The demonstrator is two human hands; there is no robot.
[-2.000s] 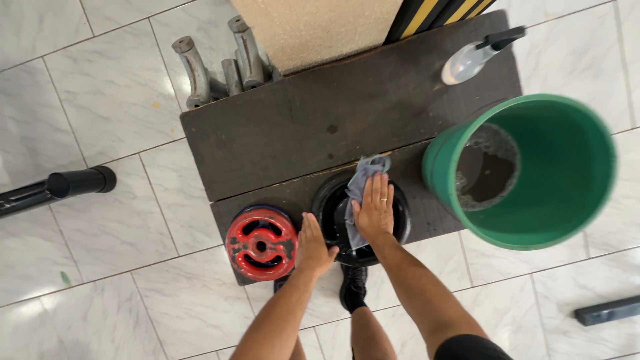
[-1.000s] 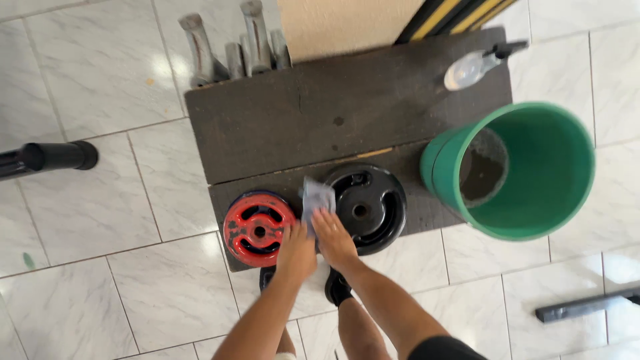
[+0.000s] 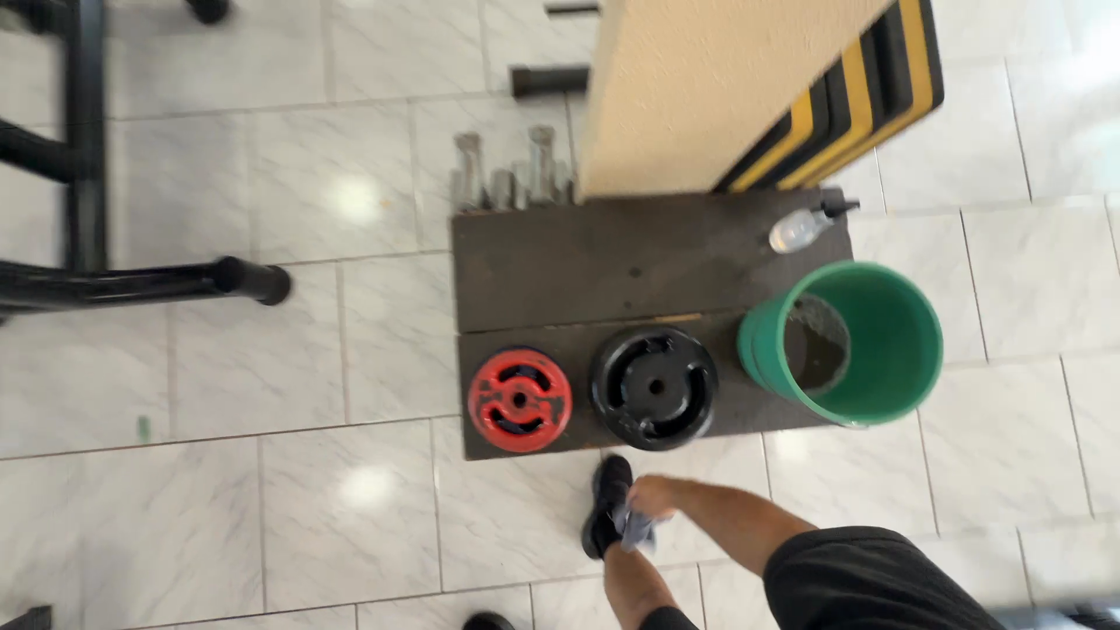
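My right hand is closed around a grey-blue cloth, which hangs over my black shoe, below the front edge of the dark wooden platform. On that platform lie a red weight plate with worn paint and, to its right, a larger black weight plate. A green bucket with murky, foamy water stands at the platform's right end. Behind it lies a clear spray bottle with a black head. My left hand is out of the frame.
A beige wall or pillar rises behind the platform, beside black-and-yellow striped pieces. Grey metal bars stand at the back left. A black tubular frame stands on the tiled floor at the left.
Both hands have left the plates. My right hand has drawn back toward my body with the cloth, and my left hand has gone out of view. The view has shifted and shows more floor.
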